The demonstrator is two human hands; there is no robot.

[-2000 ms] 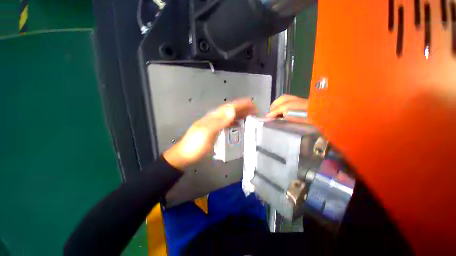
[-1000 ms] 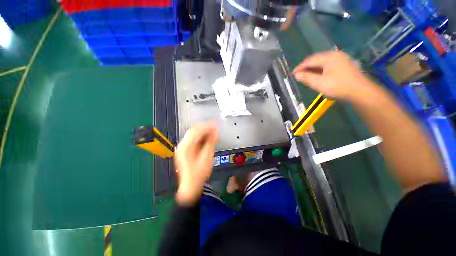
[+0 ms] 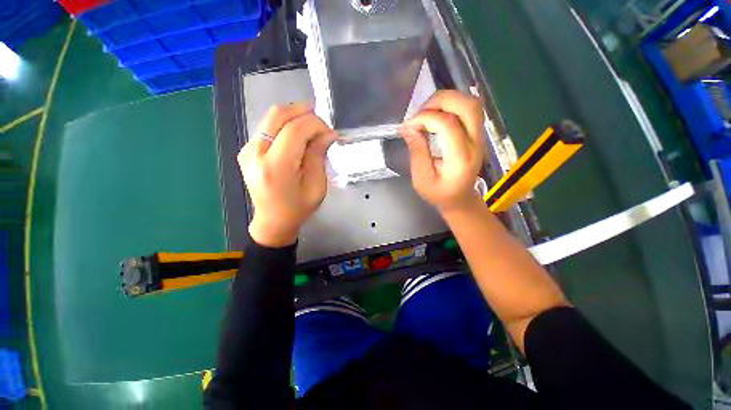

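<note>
The grey metal welding horn point(image 3: 375, 76) hangs over the silver base plate point(image 3: 345, 220). A thin whitish film point(image 3: 365, 132) runs along the horn's lower front edge. My left hand point(image 3: 287, 164) pinches the film at the horn's left corner, and my right hand point(image 3: 449, 148) pinches it at the right corner. The white-covered nest point(image 3: 361, 160) sits on the plate just below the horn's front edge, between my hands. Its rear part is hidden by the horn.
Yellow-and-black posts stand left point(image 3: 196, 271) and right point(image 3: 533, 168) of the plate. A red stop button point(image 3: 380, 262) is on the front panel. A white divider strip point(image 3: 613, 228) lies across the dark green conveyor belt point(image 3: 561, 88). Blue crates point(image 3: 180, 40) are stacked at the back left.
Both hands have moved in from apart to the horn's lower front corners and now pinch the film there. The view has shifted closer over the horn.
</note>
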